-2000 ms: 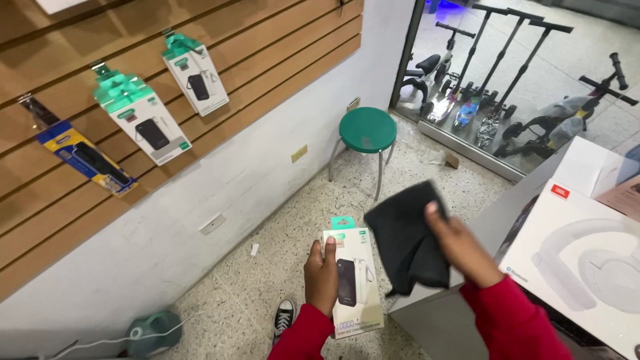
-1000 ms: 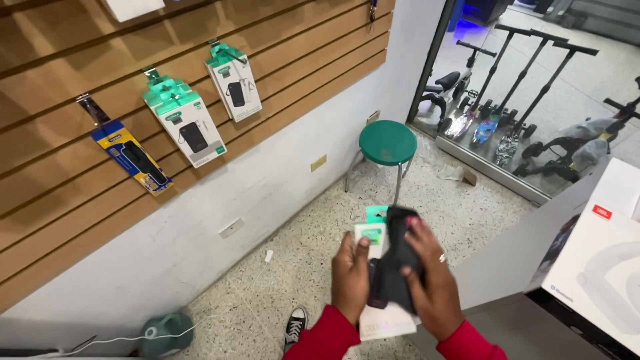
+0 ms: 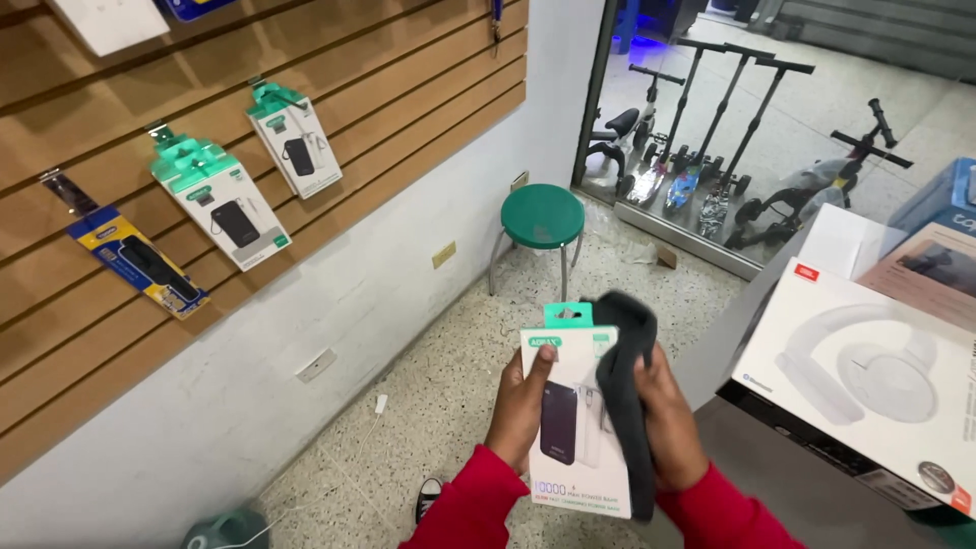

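My left hand (image 3: pixel 520 408) grips the left edge of a white and green power bank box (image 3: pixel 576 476), its thumb across the upper front. The box is upright with its green hang tab at the top. A dark cloth (image 3: pixel 629 404) lies along the box's right edge, bunched in my right hand (image 3: pixel 672 423), whose fingers are partly hidden behind it. Similar power bank boxes (image 3: pixel 229 217) (image 3: pixel 299 149) hang on hooks from the slatted wall panel (image 3: pixel 381 114) at the upper left, beside a blue and yellow blister pack (image 3: pixel 137 263).
A green round stool (image 3: pixel 542 216) stands by the wall beyond my hands. At the right, a headphone box (image 3: pixel 862 374) lies on a grey counter (image 3: pixel 732 435). Kick scooters (image 3: pixel 709 130) stand behind the glass. A white cable (image 3: pixel 380 404) and a green container (image 3: pixel 229 530) are on the floor.
The dark cloth, held away from the box at first, came over its front and is now at its right edge. The box's printed front shows again.
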